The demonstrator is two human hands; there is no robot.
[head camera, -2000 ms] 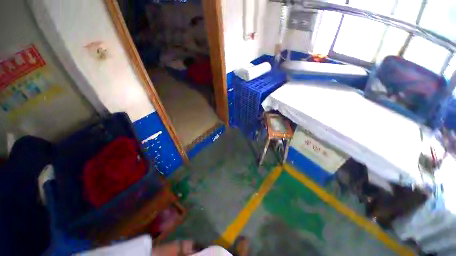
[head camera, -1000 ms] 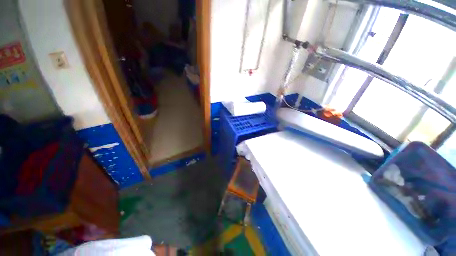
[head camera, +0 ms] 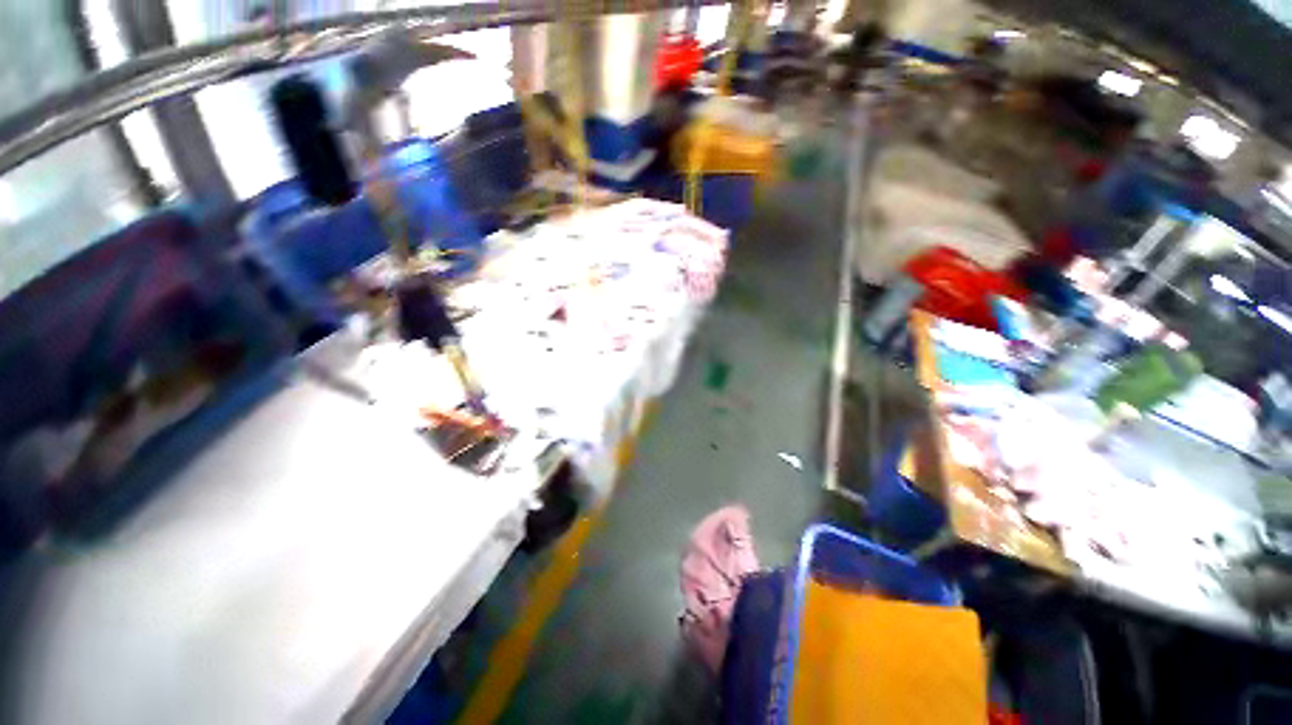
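Neither of my hands is in the picture now. A white-covered table (head camera: 269, 524) lies nearest on the left, with its edge running toward the lower middle. A blue crate (head camera: 850, 545) stands at the bottom right of centre. A flat orange-yellow piece (head camera: 886, 659) lies in or over it. A pink cloth (head camera: 718, 574) hangs or lies beside the crate's left side; which one I cannot tell. The picture is blurred.
A dark blue bin (head camera: 142, 383) stands on the white table's left. Beyond is a table with patterned fabric (head camera: 624, 269). A green-grey aisle (head camera: 751, 383) runs away between yellow and white lines. A cluttered workbench (head camera: 1006, 531) is on the right.
The view has swung right, from the doorway and wall corner to the aisle and workshop. The white table is now at the left. The white item and bit of hand at the bottom edge have left the picture.
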